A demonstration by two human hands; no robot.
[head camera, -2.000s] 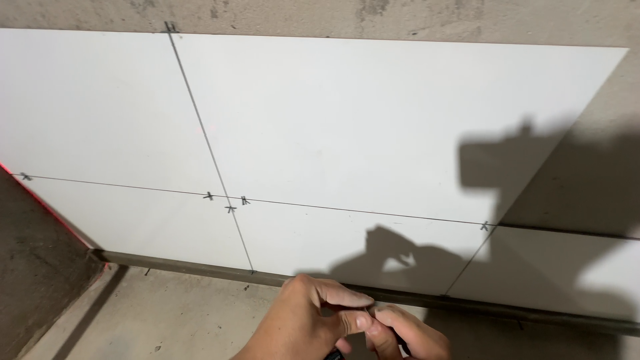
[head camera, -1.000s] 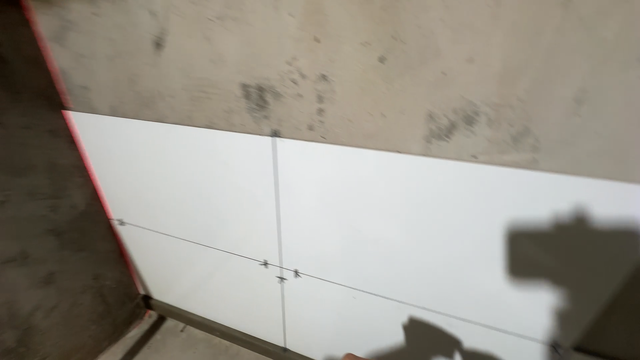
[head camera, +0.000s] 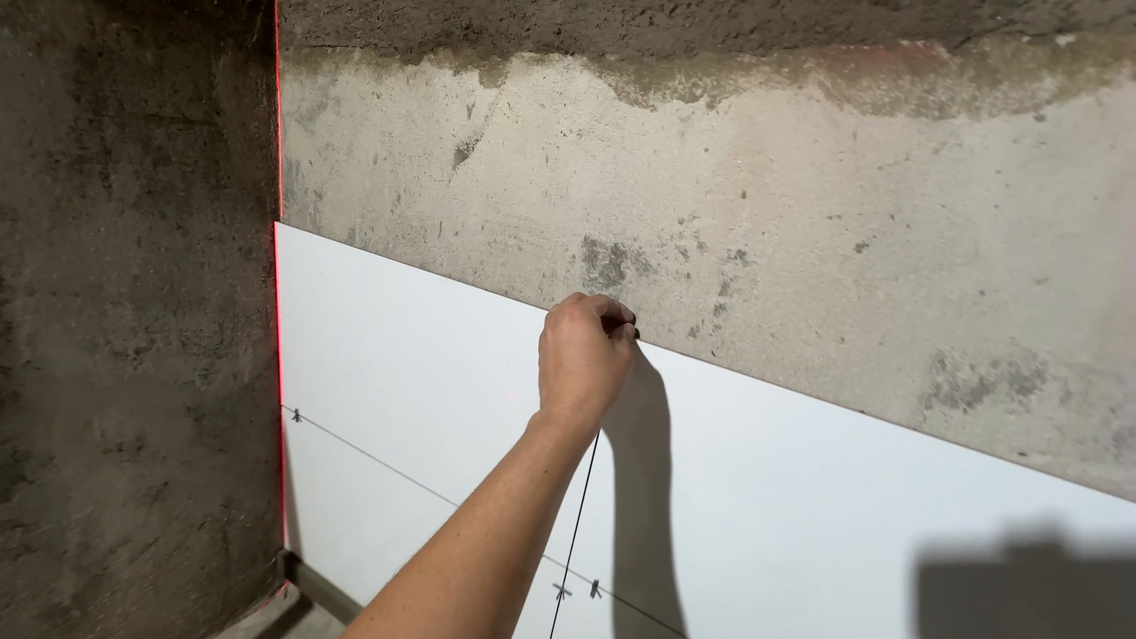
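My left hand (head camera: 586, 355) is at the top edge of the white wall tiles (head camera: 399, 337), over the top of the upright joint. Its thumb and fingers pinch a small dark piece (head camera: 635, 334), mostly hidden by the fingers; its kind cannot be told. Below the hand the upright joint (head camera: 581, 506) runs down to a crossing with a level joint. Small dark tile spacers (head camera: 595, 588) stick out near that crossing, and another spacer (head camera: 296, 414) sits near the left corner. My right hand is out of view.
A dark rough side wall (head camera: 133, 311) meets the tiled wall at the left, with a red laser line (head camera: 280, 355) down the corner. Bare concrete (head camera: 799, 222) rises above the tiles. A dark strip (head camera: 319, 586) runs along the tiles' foot at the lower left.
Two seconds ago both hands were together low in the view; now my left hand is up at the tiles' top edge and my right hand is out of view. The view has swung up and left.
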